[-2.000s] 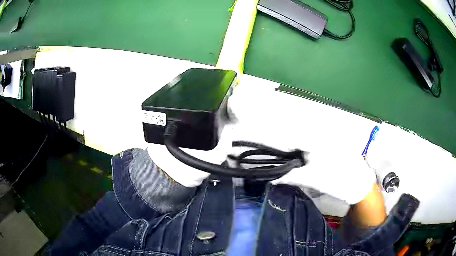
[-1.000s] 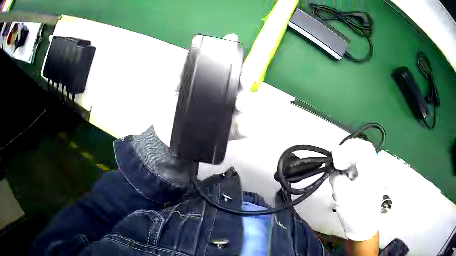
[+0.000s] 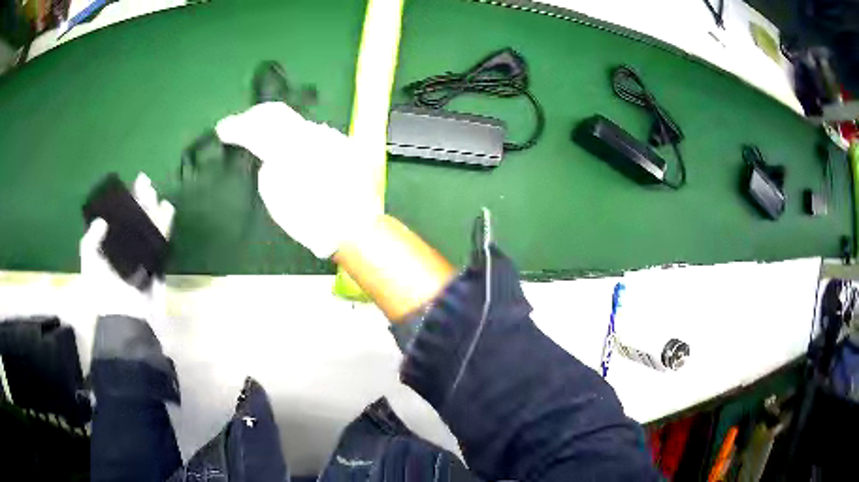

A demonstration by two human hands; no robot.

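Note:
A black power adapter point(image 3: 127, 226) is at the left over the green belt. My gloved left hand point(image 3: 122, 259) holds it with fingers on both long sides. My gloved right hand point(image 3: 306, 179) is over the belt just left of the yellow-green strip point(image 3: 374, 104), its wrist crossing the strip. A blurred black cord point(image 3: 212, 155) with a dark plug lump point(image 3: 273, 83) shows by my right fingertips. Blur hides whether my right fingers still grip the cord.
Right of the strip, a grey-black adapter point(image 3: 447, 136) with coiled cord, a black adapter point(image 3: 626, 149) and smaller ones point(image 3: 765, 193) lie on the belt point(image 3: 556, 226). The white ledge point(image 3: 527, 329) holds a blue-white brush point(image 3: 614, 325) and a small bottle point(image 3: 674, 354). Black adapters point(image 3: 42, 367) stand at lower left.
The adapter and my left hand have moved left and forward, from the ledge to over the belt. My right hand has crossed from the right to left of the strip with the cord. The view has shifted.

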